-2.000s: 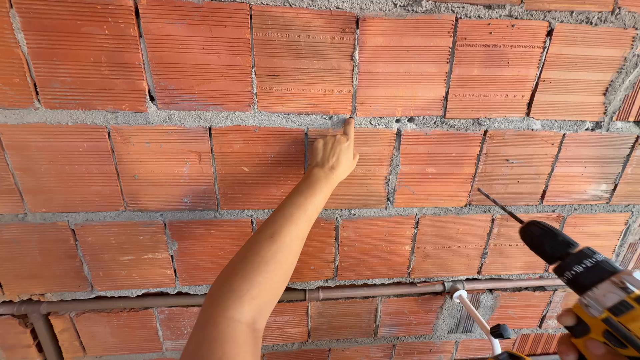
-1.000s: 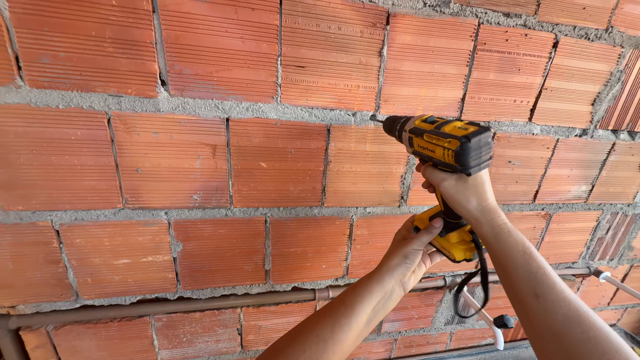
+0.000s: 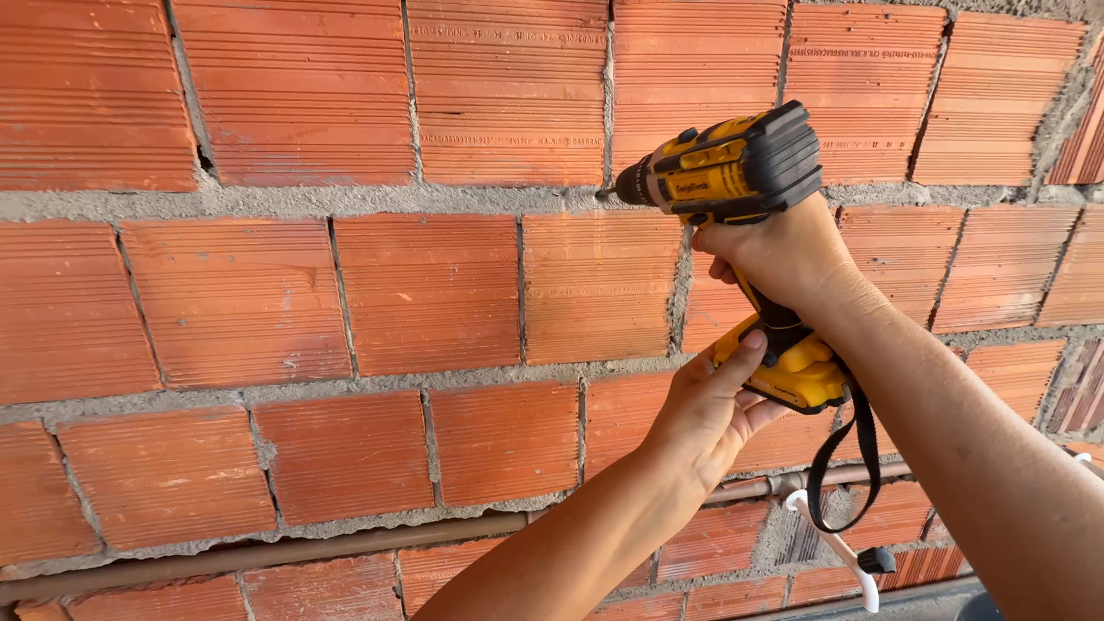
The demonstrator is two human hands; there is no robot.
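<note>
A yellow and black cordless drill (image 3: 716, 172) points left at the brick wall. Its drill bit (image 3: 606, 194) meets the grey mortar joint (image 3: 509, 200) between two courses of hollow clay bricks (image 3: 595, 293); how deep the tip sits cannot be told. My right hand (image 3: 772, 250) is wrapped around the drill's grip, its fingers partly hidden behind it. Below, my left hand (image 3: 711, 405) holds the yellow battery base (image 3: 798, 375) from underneath, thumb on the near side. A black wrist strap (image 3: 843, 470) hangs in a loop from the base.
A brown pipe (image 3: 345, 545) runs along the lower wall. At the lower right a white tube (image 3: 837, 543) with a black knob (image 3: 877, 561) stands out near the pipe. A dark grey edge (image 3: 914, 599) shows at the bottom right.
Two seconds ago my left hand touched the mortar joint, with the drill low at the right. The drill has since risen to the joint, and my left hand has moved down to its base.
</note>
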